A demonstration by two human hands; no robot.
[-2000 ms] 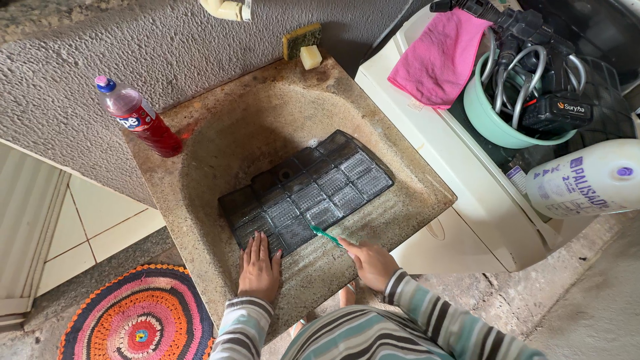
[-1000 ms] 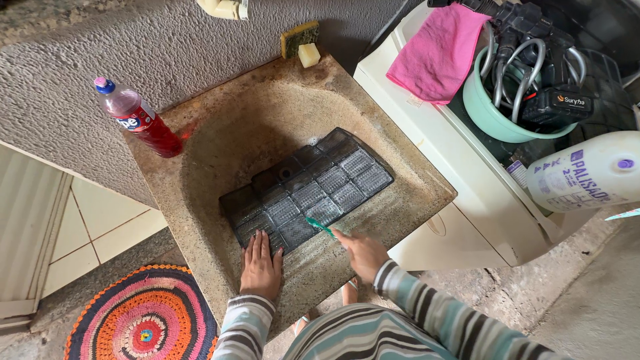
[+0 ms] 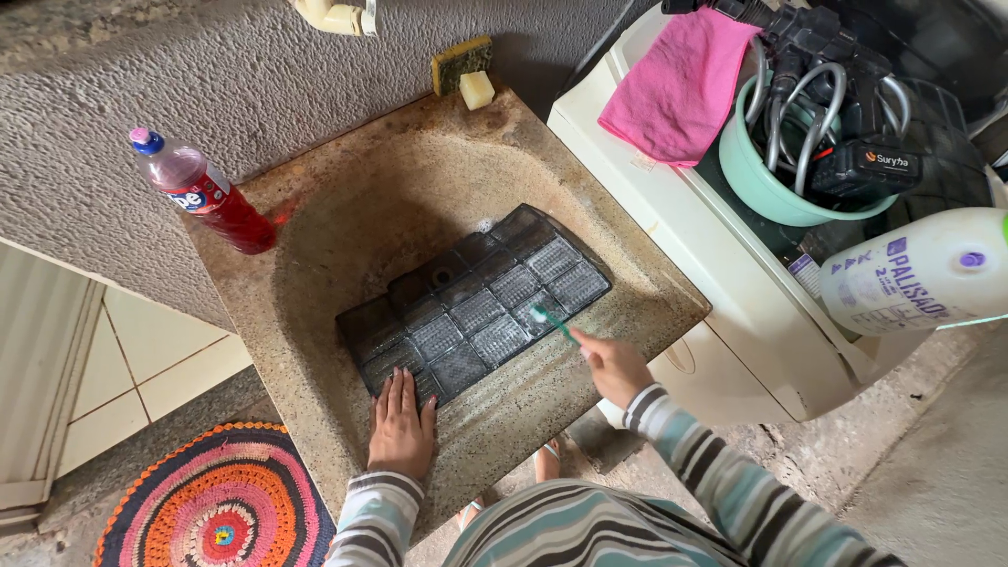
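Note:
A dark, wet mesh filter panel with a gridded frame point(image 3: 475, 313) lies tilted in a speckled stone laundry sink point(image 3: 488, 425). My left hand point(image 3: 402, 429) rests flat with its fingertips on the panel's lower left corner, holding nothing. In my right hand point(image 3: 618, 368) is a green toothbrush point(image 3: 561, 324), gripped by its handle; its pale bristle head touches the mesh near the panel's right lower edge. Some white foam shows at the panel's far edge.
On the sink's left rim stands a bottle of red liquid point(image 3: 213, 197). A sponge point(image 3: 461, 64) and a pale soap block point(image 3: 476, 90) sit at the back corner. Right, a white washing machine point(image 3: 630, 197) holds a pink cloth point(image 3: 681, 83), a green basin of hoses point(image 3: 760, 177) and a white jug point(image 3: 917, 272).
My right hand has moved right along the panel with the toothbrush since one second ago. My left hand has stayed at the panel's lower left corner.

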